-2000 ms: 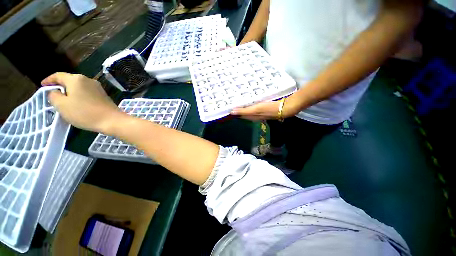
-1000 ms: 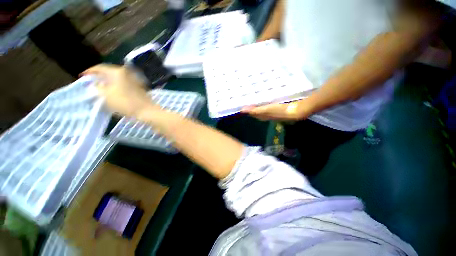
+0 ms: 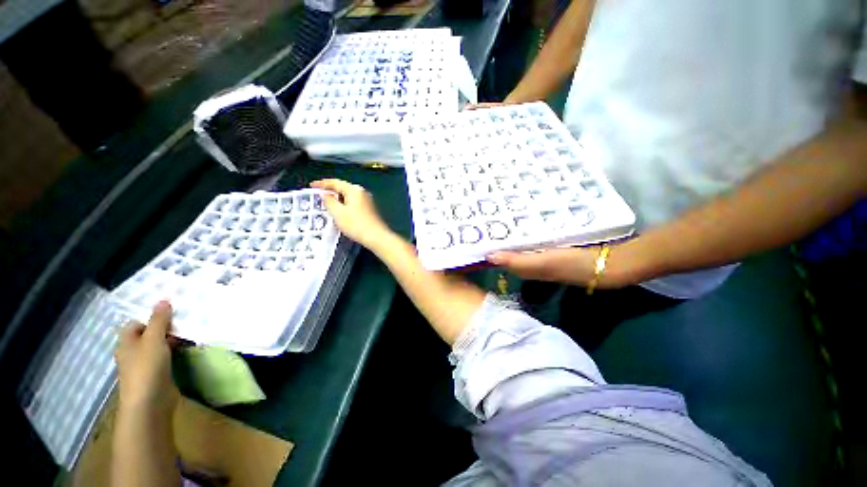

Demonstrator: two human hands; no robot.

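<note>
My left hand (image 3: 147,347) grips the near left corner of a white blister tray (image 3: 252,302). My right hand (image 3: 350,211) grips the same tray at its far right corner. The tray lies tilted and slightly bent over the stacked trays (image 3: 331,295). Round pieces show in a few pockets near the far right corner; many other pockets look empty. A pale green sticky note (image 3: 223,376) shows under the tray's near edge.
Another person's hands hold a white tray (image 3: 504,190) with ring-shaped pieces. Stacked trays with handwriting (image 3: 380,86) and a small fan (image 3: 245,131) are beyond. Another tray (image 3: 71,371) lies at left. The cardboard mat (image 3: 238,442) is at the bottom, its phone mostly hidden.
The tray has moved from the far left onto the stacked trays. My left hand has come into view on its near corner. The green note is now visible beside the stack.
</note>
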